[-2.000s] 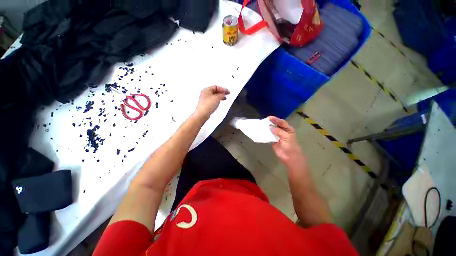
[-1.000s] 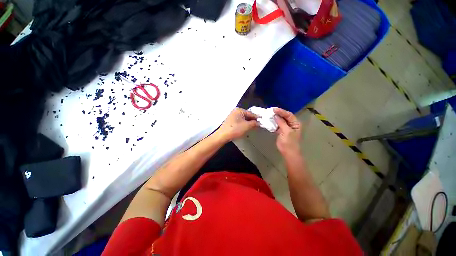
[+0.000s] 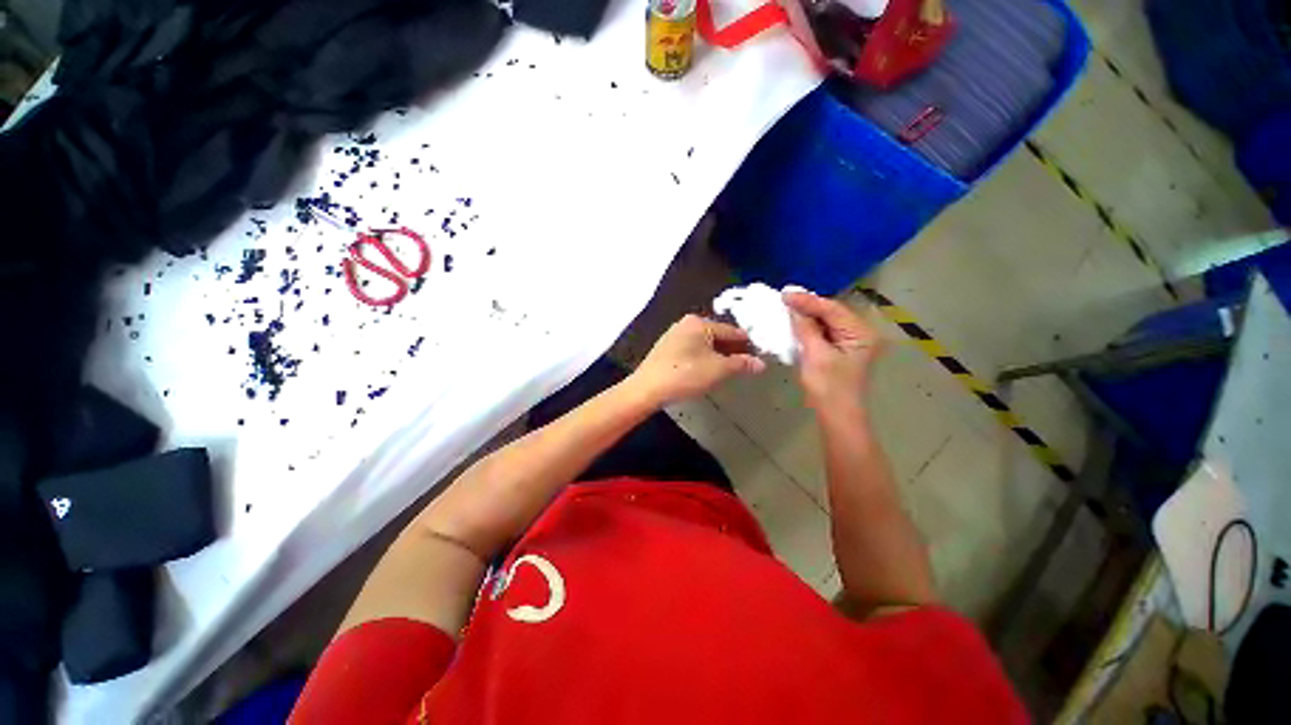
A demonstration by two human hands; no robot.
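My right hand (image 3: 835, 343) is bare and holds a crumpled white work glove (image 3: 765, 320) above the floor, beside the table edge. My left hand (image 3: 694, 360) is bare, its fingers curled at the glove's left edge; the fingertips are partly blurred. Scissors with red loop handles (image 3: 385, 266) lie on the white table cover (image 3: 566, 184) among black clippings (image 3: 266, 354).
A large black fabric pile (image 3: 184, 128) covers the table's far left. Black sewn pieces (image 3: 135, 510) lie at its near left. A yellow can (image 3: 670, 38) stands near the far edge. A blue bin (image 3: 835, 191) holds stacked grey-purple material (image 3: 977, 85) and a red bag (image 3: 903, 43).
My left hand has moved from over the table edge to the glove. The glove has gone from spread flat to bunched up. The view has shifted slightly.
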